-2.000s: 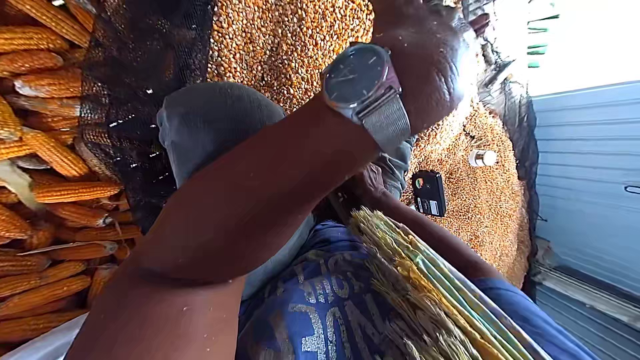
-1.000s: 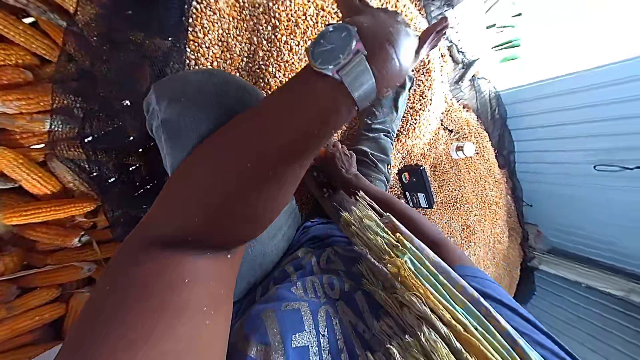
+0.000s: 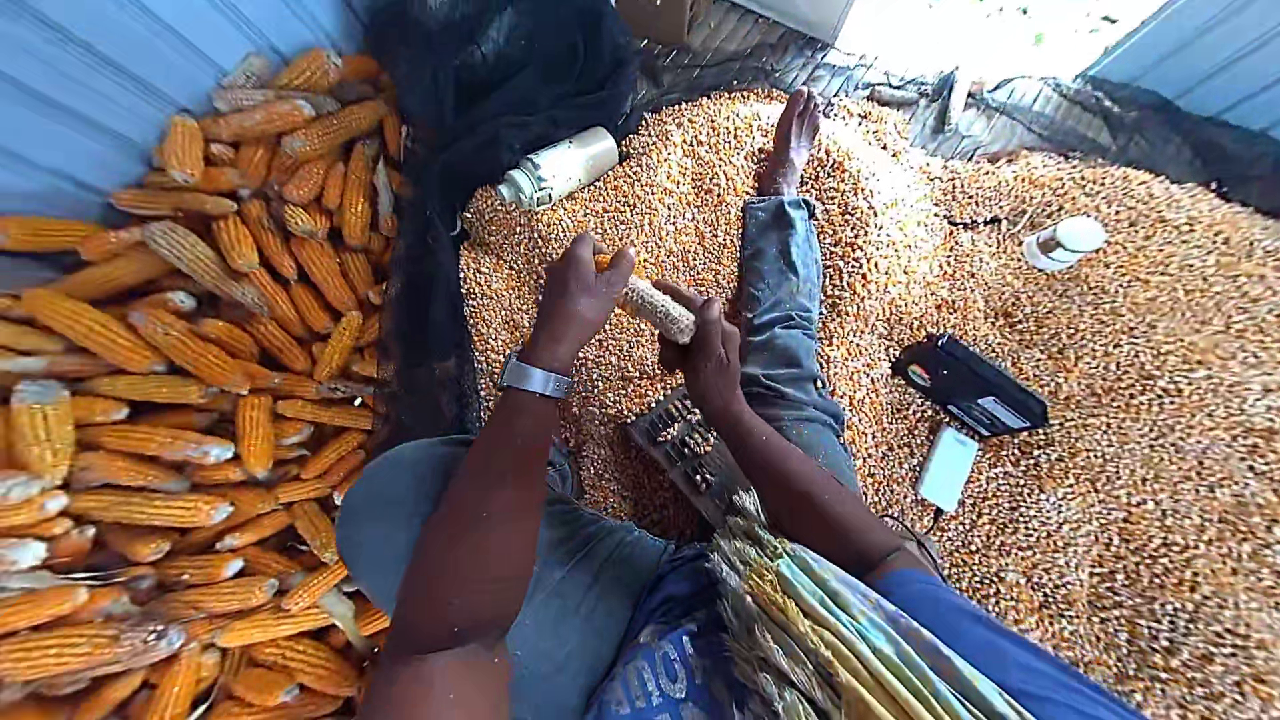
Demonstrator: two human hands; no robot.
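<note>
A mostly stripped corn cob (image 3: 658, 309) is held between both hands, over a spread of loose corn kernels (image 3: 660, 200). My left hand (image 3: 578, 295), wearing a metal-band wristwatch (image 3: 536, 379), grips its upper left end, where some orange kernels show. My right hand (image 3: 708, 350) closes around the bare, pale lower right part. Just below the right hand, a dark board with rows of studs (image 3: 690, 452) lies tilted beside my leg, some kernels on it. Unshelled corn ears (image 3: 190, 350) are heaped at the left.
A pale bottle (image 3: 565, 168) lies at the upper edge of the kernels. To the right are a white-lidded jar (image 3: 1064, 243), a black box-like device (image 3: 970, 385) and a white power bank or phone (image 3: 948, 468) with a cable. Dark netting (image 3: 430, 250) separates ears from kernels.
The view has turned a lot. The watch-wearing arm, earlier stretched across the view, is now lower left, and its hand has come together with the other on a cob.
</note>
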